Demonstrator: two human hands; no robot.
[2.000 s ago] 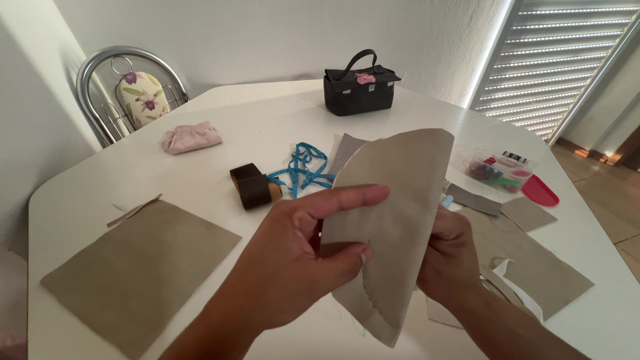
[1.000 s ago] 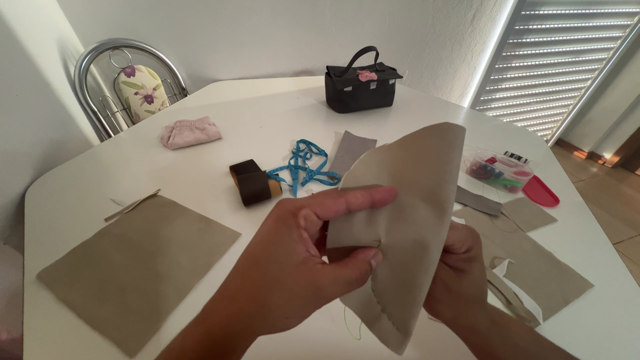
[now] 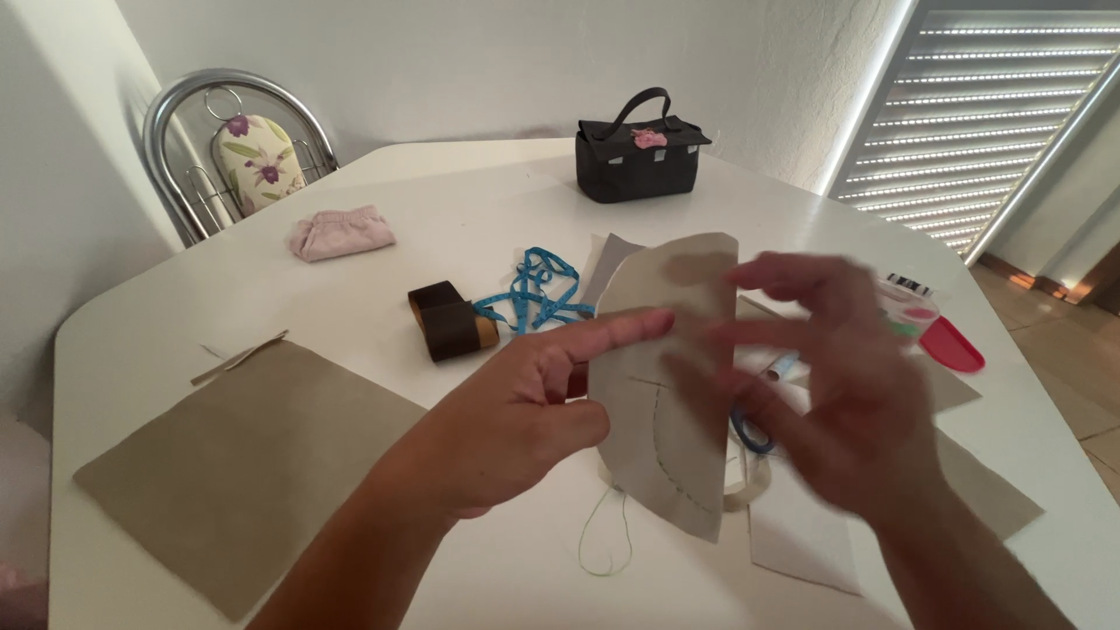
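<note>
A beige half-round piece of fabric or leather-like sheet (image 3: 691, 437) stands upright between my hands, a curved line of stitches across its lower part. My left hand (image 3: 534, 411) holds it at its left side, index finger laid over its face. Blurred by motion, my right hand (image 3: 822, 376) is at the right edge of the piece with fingers spread; no needle can be made out in it. A loop of pale green thread (image 3: 605, 573) hangs below the piece. Behind my right hand show a dark blue scissors handle (image 3: 751, 430) and a small thread spool (image 3: 781, 366).
A flat beige sheet (image 3: 254, 464) lies at left. Beyond are a dark brown rolled strap (image 3: 448, 322), a blue tape measure (image 3: 544, 289), a pink cloth bundle (image 3: 343, 234) and a black handbag (image 3: 639, 162). At right lie more beige pieces (image 3: 989, 490) and a red lid (image 3: 952, 344).
My right hand has come out from behind the piece to its right edge, and its fingers have spread. My left hand still holds the piece, which now faces me more squarely.
</note>
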